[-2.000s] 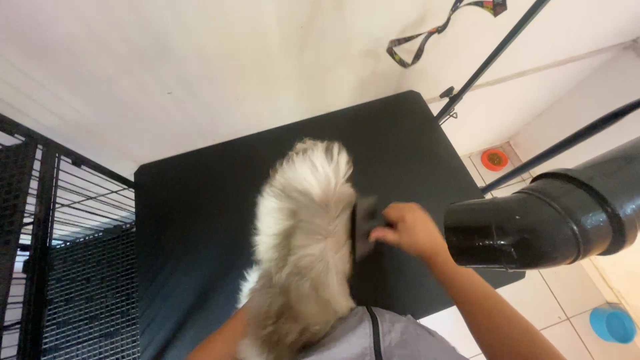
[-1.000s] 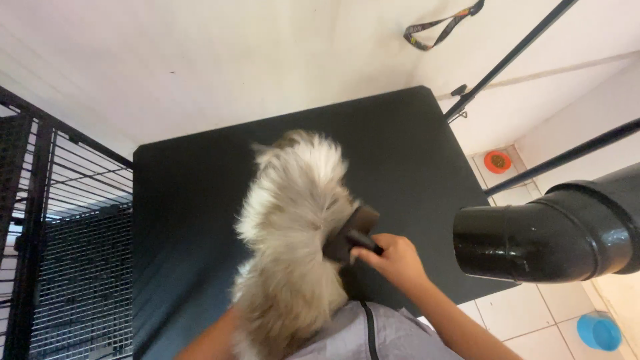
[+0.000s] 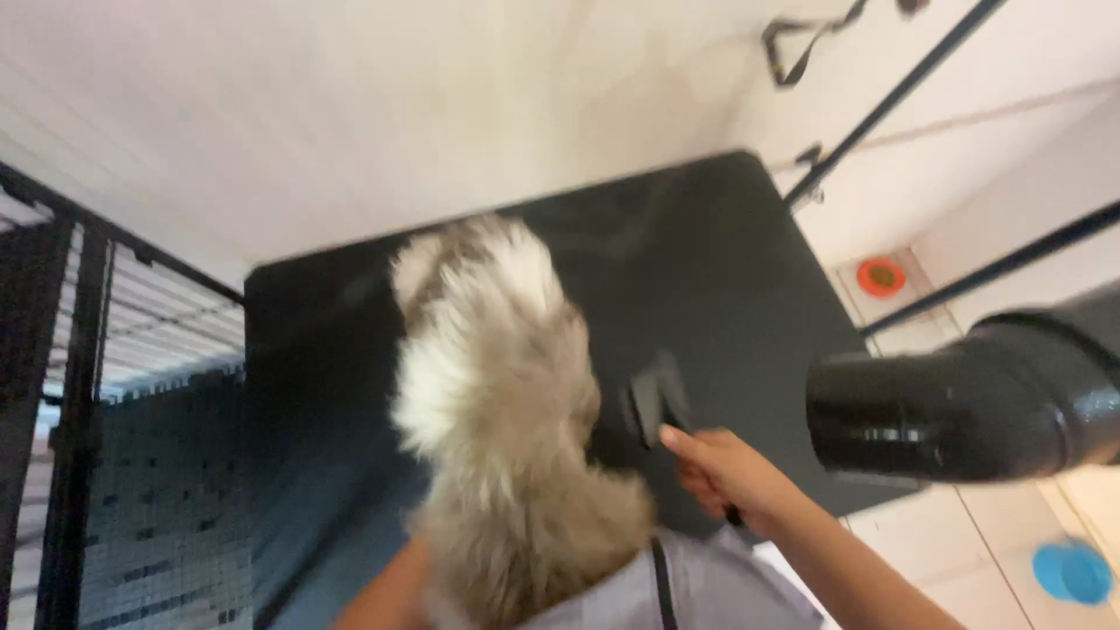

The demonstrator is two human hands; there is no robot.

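Observation:
A long-haired dog with white and grey-brown fur [image 3: 499, 367] is on a black grooming table [image 3: 700, 262], its body seen from above against my light grey top [image 3: 612, 604]. My right hand [image 3: 722, 477] is closed around the handle of a slicker brush [image 3: 652, 398], whose blurred head is just right of the dog, apart from the fur. At the lower left my left forearm [image 3: 394, 586] reaches behind the dog's body; the fur hides the left hand.
A black wire cage [image 3: 87, 350] stands at the left. A thick black pipe [image 3: 945, 411] juts in from the right, below dark metal bars [image 3: 892, 105]. A strap [image 3: 801, 52] hangs by the wall. An orange bowl [image 3: 881, 277] and a blue container [image 3: 1072, 570] are on the tiled floor.
The brush was against the dog's fur a second ago; my right hand has moved it off to the right. The view has shifted somewhat.

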